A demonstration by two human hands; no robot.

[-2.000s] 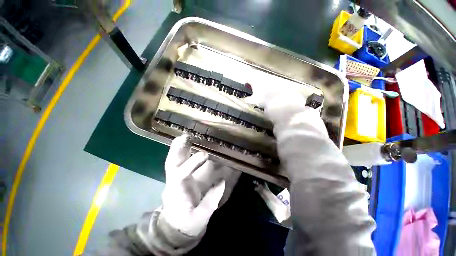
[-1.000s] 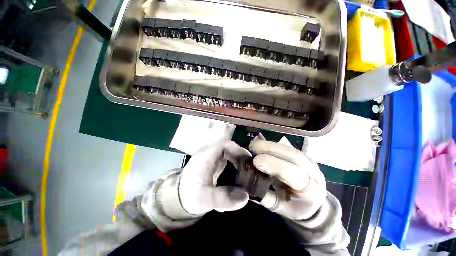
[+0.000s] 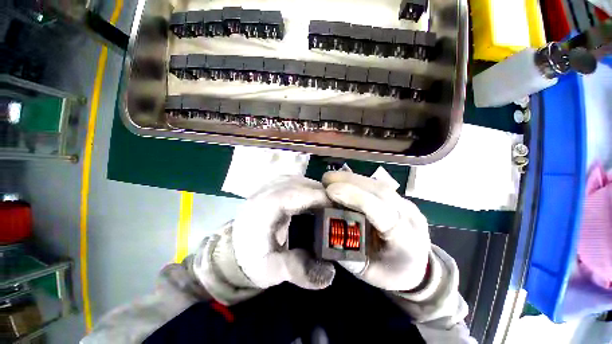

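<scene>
A black-grey coil unit (image 3: 341, 235) is held between my two gloved hands, with two windows of orange-red ridges facing up. My left hand (image 3: 278, 232) is on its left side, with thumb and fingers around a dark gap. My right hand (image 3: 389, 228) grips its right side, fingertips at the upper edge. A bit of orange-brown shows by the right palm; what it is cannot be told. The stainless steel tray (image 3: 282, 142) lies beyond my hands and holds rows of black blocks (image 3: 288, 70) with silvery terminals, on an off-white liner.
White paper (image 3: 463, 171) lies right on the green mat (image 3: 161, 164), another sheet (image 3: 258, 171) at left. A white bottle (image 3: 510, 79), small round metal pieces (image 3: 520, 156), a yellow bin (image 3: 506, 27) and a blue bin (image 3: 560, 201) with pink cloth stand at right.
My right hand has come back from the tray to meet my left. The coil unit has turned so its orange-red windows show. The tray appears higher in view.
</scene>
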